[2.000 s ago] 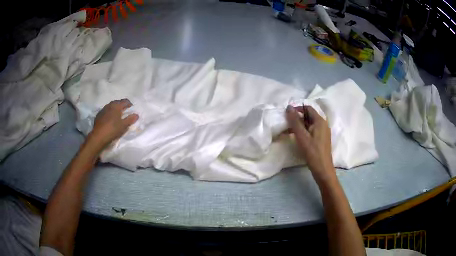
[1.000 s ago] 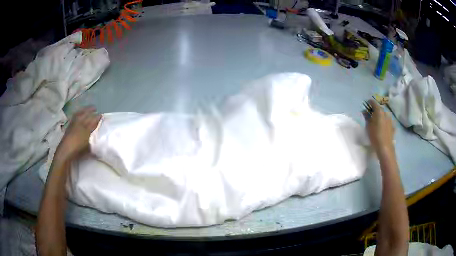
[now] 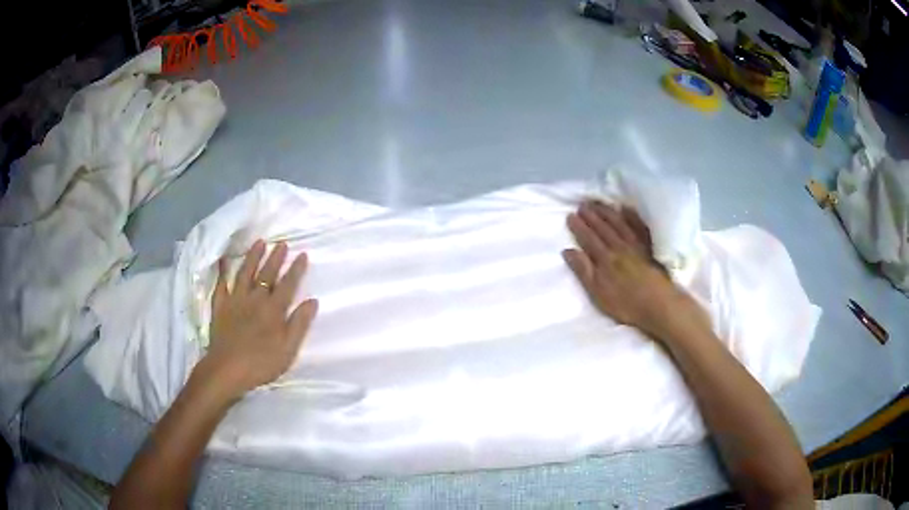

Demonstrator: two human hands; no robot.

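Observation:
A white garment (image 3: 439,329) lies spread across the near part of the table, its shiny, creased lining side up. Matte folds stand up at its left and right. My left hand (image 3: 257,319) lies palm down on the left part of the cloth, fingers spread, a ring on one finger. My right hand (image 3: 623,264) lies palm down on the right part, beside a raised fold, fingers partly spread. Neither hand grips anything. The thread snips (image 3: 868,321) lie on the table to the right of the garment.
White garments are heaped at the left (image 3: 100,179) and right (image 3: 877,209) table edges. At the back right are yellow tape (image 3: 693,89), dark-handled scissors (image 3: 748,101) and a blue bottle (image 3: 824,103). An orange coiled hose (image 3: 214,43) is back left. A yellow basket (image 3: 855,478) is lower right.
The garment has been turned and spread so its shiny side shows. The snips have left my right hand and lie on the table. Both hands have moved inward onto the cloth.

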